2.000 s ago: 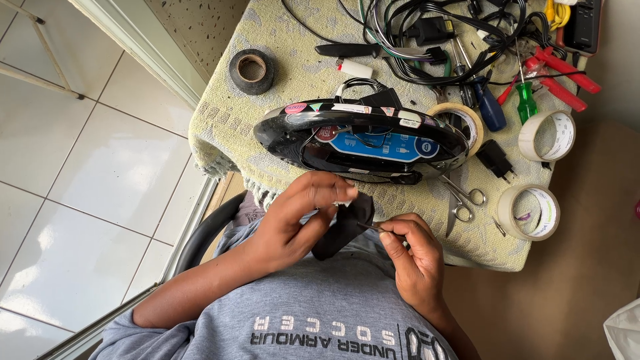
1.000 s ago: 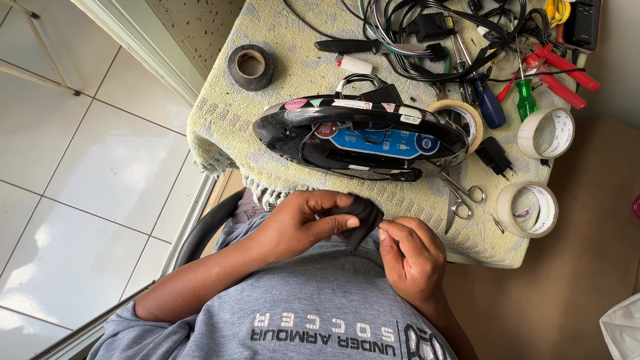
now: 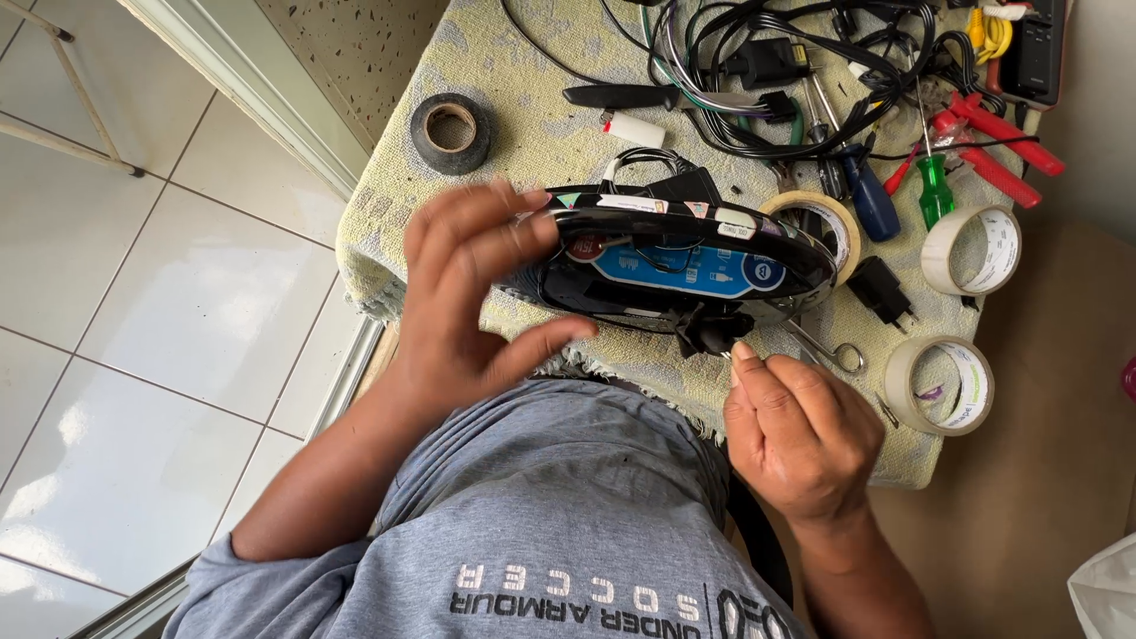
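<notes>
A black oval device with a handle-like rim and a blue label, perhaps a portable speaker [image 3: 621,297], lies on the towel-covered table. My left hand [image 3: 479,293] is spread at its left end, thumb and fingers apart, slightly blurred; whether the fingertips touch the rim is unclear. Between the thumb and fingers of my right hand [image 3: 790,417] is a thin, light-coloured piece, mostly hidden. Its tip meets a crumpled black piece [image 3: 714,330], whose material I cannot tell, at the device's near edge.
Black tape [image 3: 451,134], a lighter [image 3: 635,130] and a knife [image 3: 621,97] lie behind the device. Tangled cables [image 3: 710,115], screwdrivers [image 3: 865,195] and red-handled pliers [image 3: 1003,160] crowd the back right. Scissors [image 3: 839,355], a power adapter [image 3: 880,293] and clear tape rolls [image 3: 941,386] lie at right.
My left hand has let go of the black piece and moved up and left to the device's end. My right hand and the black piece have shifted right, beside the device's near edge.
</notes>
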